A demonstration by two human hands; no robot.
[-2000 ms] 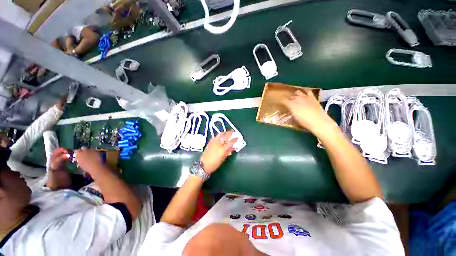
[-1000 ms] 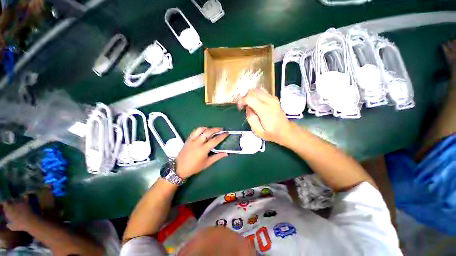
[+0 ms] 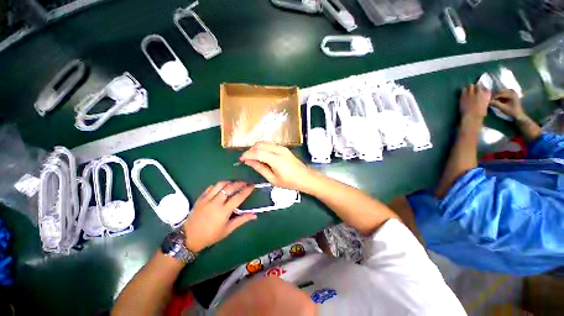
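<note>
A white loop housing (image 3: 263, 199) lies flat on the green bench in front of me, its round disc end to the right. My left hand (image 3: 216, 213), with a watch at the wrist, rests on its loop end and holds it. My right hand (image 3: 272, 165) is above the housing, near the box's front edge. Its thumb and forefinger are pinched on something small and thin, mostly hidden. The open cardboard box (image 3: 230, 117) just beyond holds thin whitish strips (image 3: 267, 128).
Overlapping housings stand right of the box (image 3: 362, 123) and in a pile at the left (image 3: 59, 200). A single housing (image 3: 162, 192) lies left of my hand. More housings (image 3: 166, 62) lie beyond the white line. A person in blue (image 3: 495, 203) works at the right.
The view has shifted to the right. Over two seconds, my right hand has come out of the box to near the housing. My left hand has moved from a housing in the left row to this one.
</note>
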